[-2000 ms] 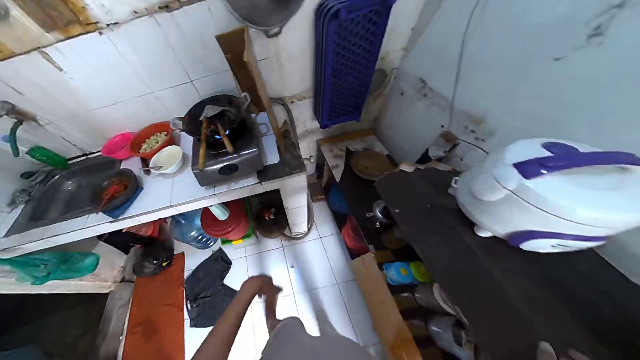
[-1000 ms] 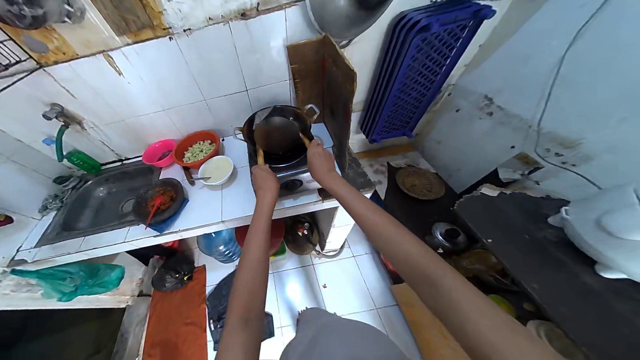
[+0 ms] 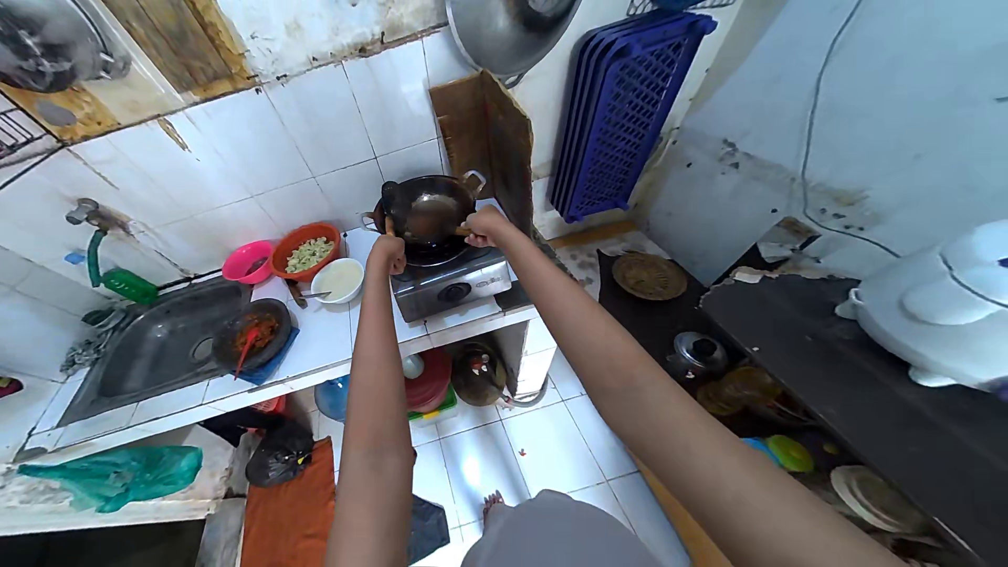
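A dark wok with two loop handles sits on a silver gas stove. My left hand is closed around the wooden handle of a utensil whose dark head is at the wok's left side. My right hand grips the wooden handle of a second utensil, which reaches into the wok; its head is hard to tell from the wok. Left of the stove are a white bowl of pale liquid with a spoon, an orange bowl of pale green chopped pieces and a pink bowl.
A stone mortar with red paste and a red spoon stands by the sink. Cardboard stands behind the stove, beside blue plastic racks. A gas cylinder is below the counter. A dark shelf runs along the right.
Two seconds ago both hands were low, away from the stove, and the utensils rested in the wok. Now each hand holds one. The view has shifted closer to the stove.
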